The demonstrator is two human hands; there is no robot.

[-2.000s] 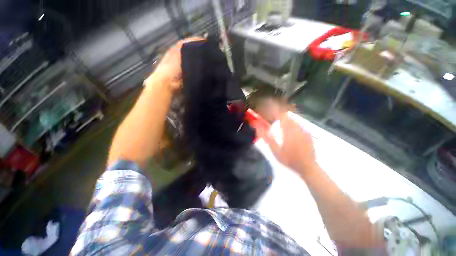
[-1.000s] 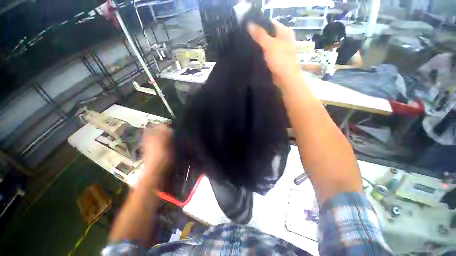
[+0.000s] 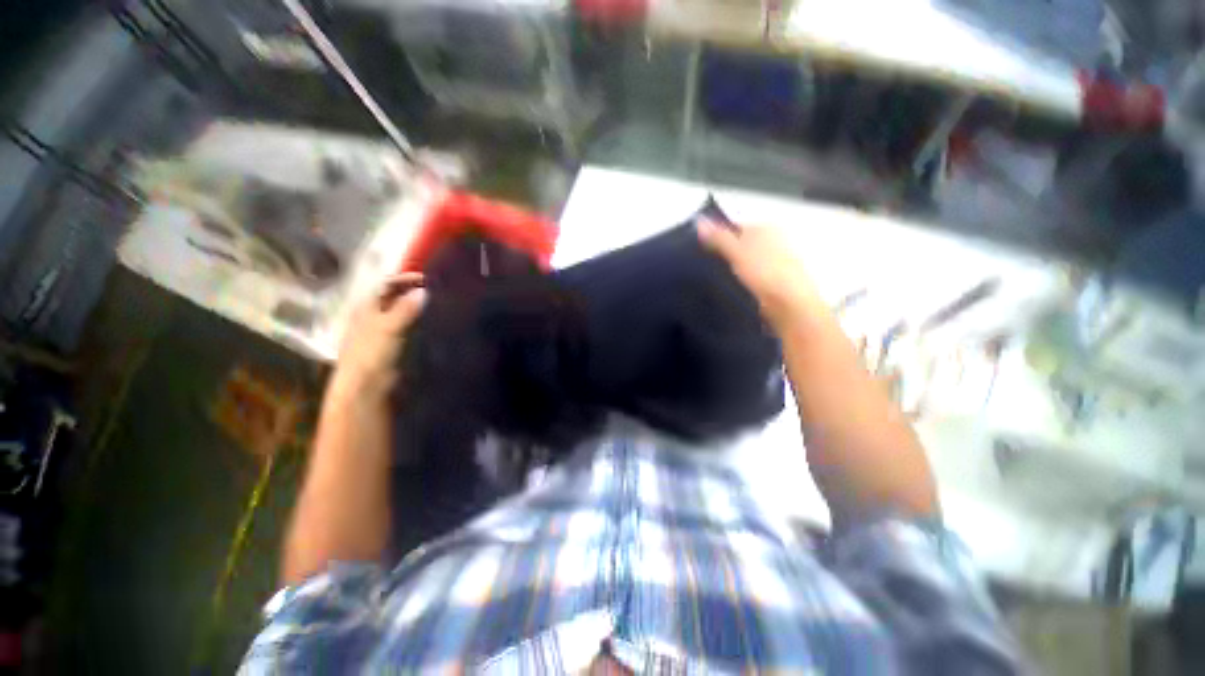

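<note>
A black garment (image 3: 667,330) lies over the white table (image 3: 859,251) and the lap, close to the wearer's body. My right hand (image 3: 747,258) grips its top corner on the right. My left hand (image 3: 383,317) is at the left edge of the dark cloth, beside the red bin (image 3: 496,218); blur hides whether its fingers hold cloth. More black cloth (image 3: 463,357) fills and covers the bin and hangs toward the lap. Where this cloth and the garment meet cannot be told.
A blurred white machine table (image 3: 198,264) stands at the left. A pale sewing machine (image 3: 1110,343) is at the right. A dark, narrow tool (image 3: 962,301) lies on the table at right. Another white table (image 3: 951,46) is at the back.
The black garment, held up high one second ago, is now down on the table and lap. My right hand has come down with it. The view has tilted down, showing more of the bin.
</note>
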